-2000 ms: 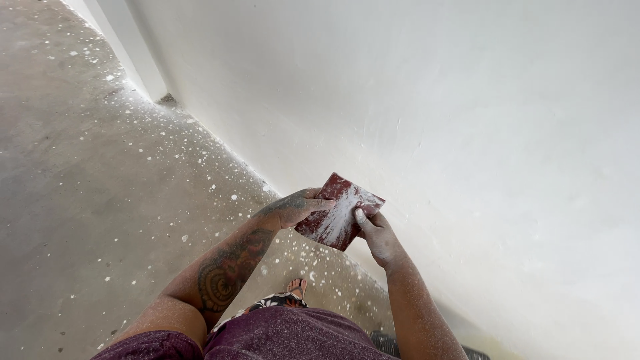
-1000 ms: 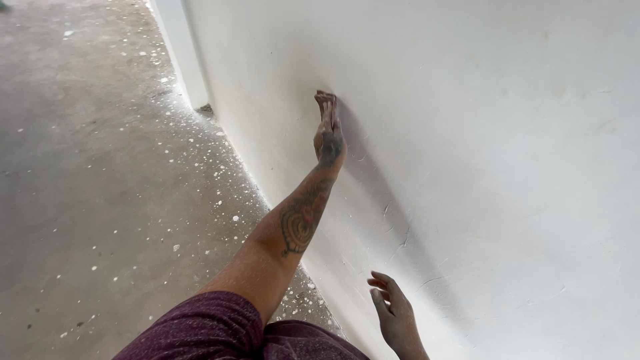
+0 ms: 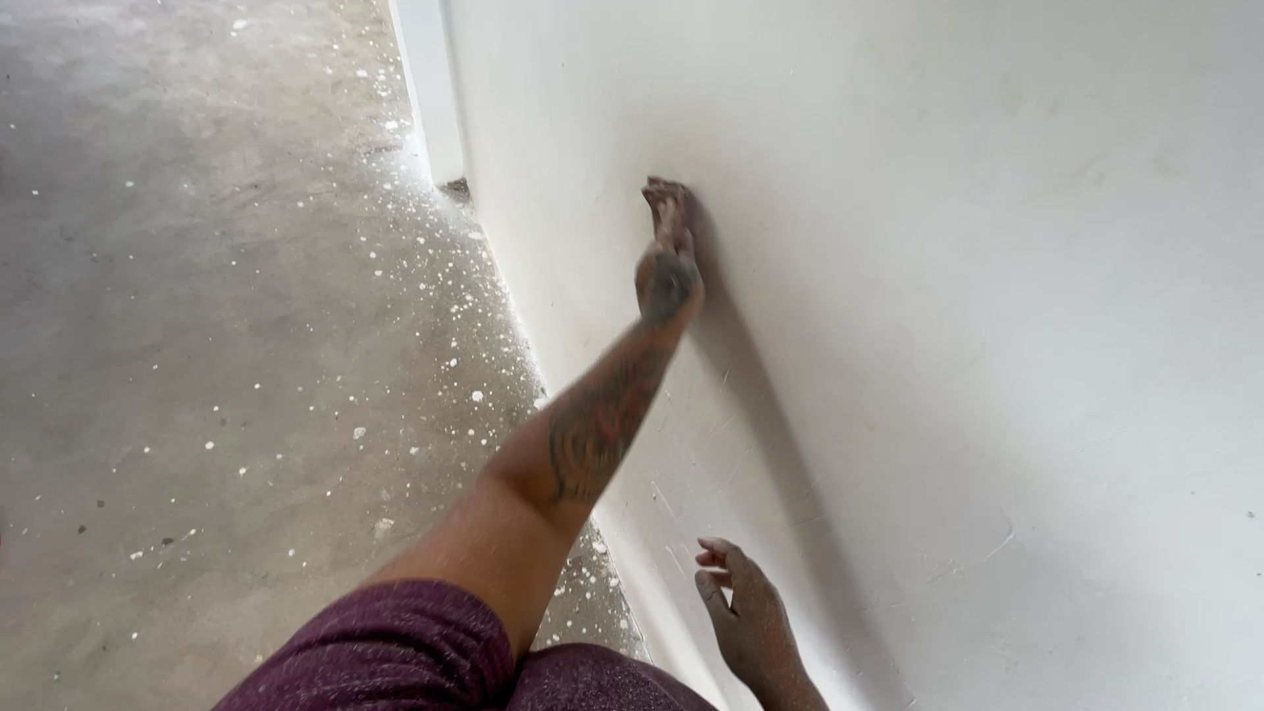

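Observation:
My left hand [image 3: 671, 232] is flat against the white wall [image 3: 948, 296] at arm's length, fingers extended. Whatever lies between its palm and the wall is hidden, so no sheet of sandpaper shows in this view. The tattooed forearm crosses the middle of the picture and casts a long shadow down the wall. Low down on the right, my right hand [image 3: 746, 612] is near the wall, with curled fingers apart and nothing in them. Pale dust coats its fingers.
The concrete floor [image 3: 247, 326] on the left is speckled with white spots, denser along the foot of the wall. A white upright edge [image 3: 430, 99] stands at the wall's far end. Fine scratches mark the lower wall.
Two seconds ago both hands held a dusty dark red sheet of sandpaper before me. Since then my left hand has reached out to the wall, and my right hand has let go of the sheet.

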